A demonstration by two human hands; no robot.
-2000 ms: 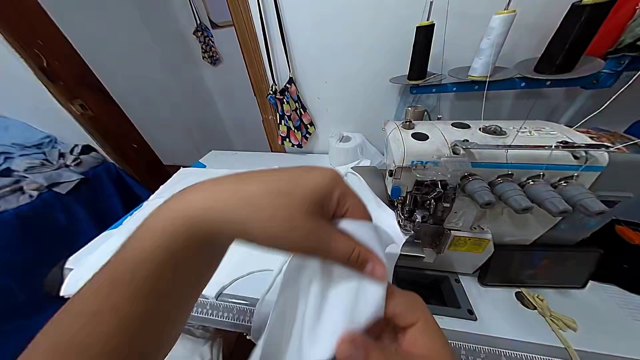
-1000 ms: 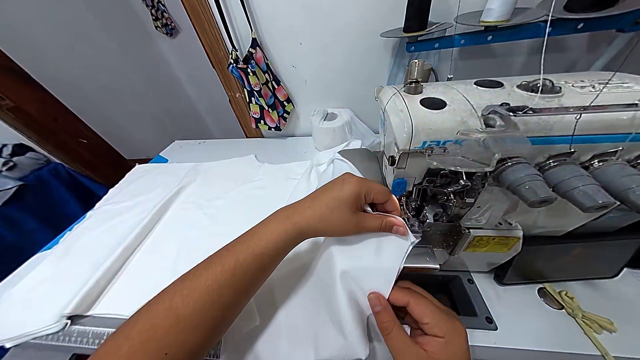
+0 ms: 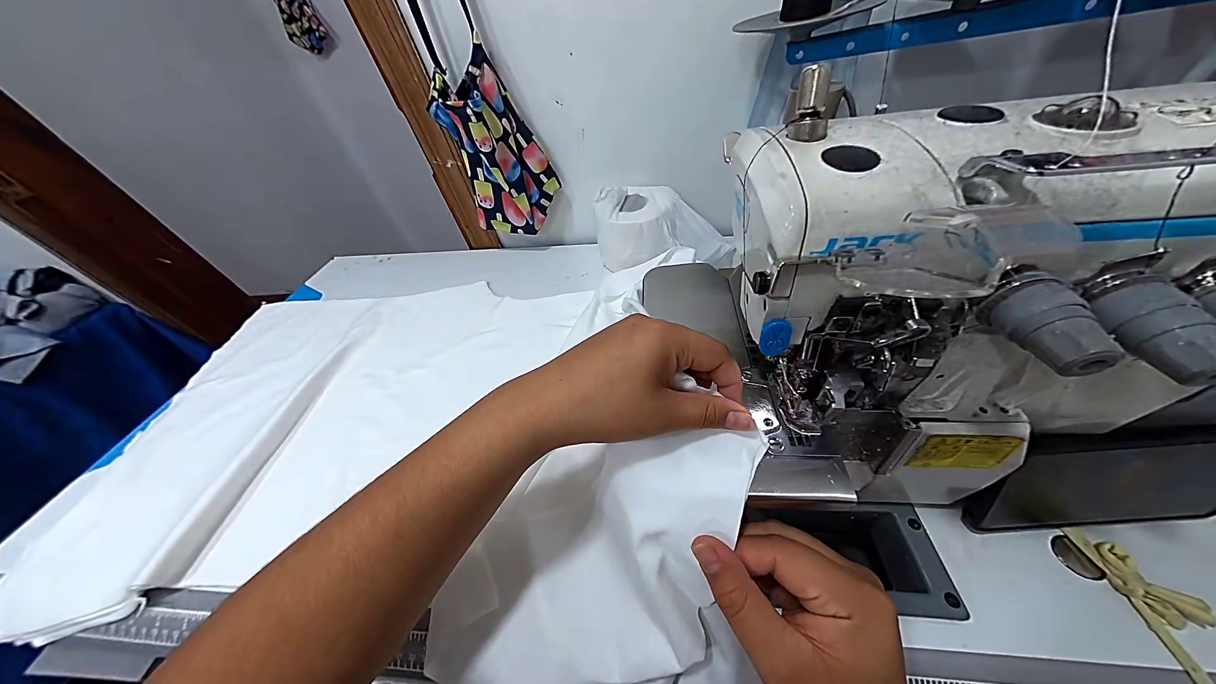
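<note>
My left hand (image 3: 655,380) pinches the upper corner of a white fabric piece (image 3: 608,532) between thumb and fingers, right beside the needle plate (image 3: 765,418) of a white Jack overlock sewing machine (image 3: 883,199). Lower down, the thumb and fingers of my right hand (image 3: 807,598) grip the same piece by its right edge. The fabric hangs over the table's front edge below my left forearm. Several layers of white fabric (image 3: 380,361) lie flat on the table to the left. The machine's presser foot area is partly hidden by its metal parts.
A white roll in plastic (image 3: 632,228) stands at the back, near the wall. A patterned garment (image 3: 499,142) hangs above it. To the right are a dark flat device (image 3: 1092,475) and a tied yellowish cord (image 3: 1140,579). A ruler tape (image 3: 161,625) runs along the table's front edge.
Two seconds ago the fabric was bunched between my crossed hands in front of the table. Now it is spread, with my left hand at its upper corner by the machine. The view has moved closer.
</note>
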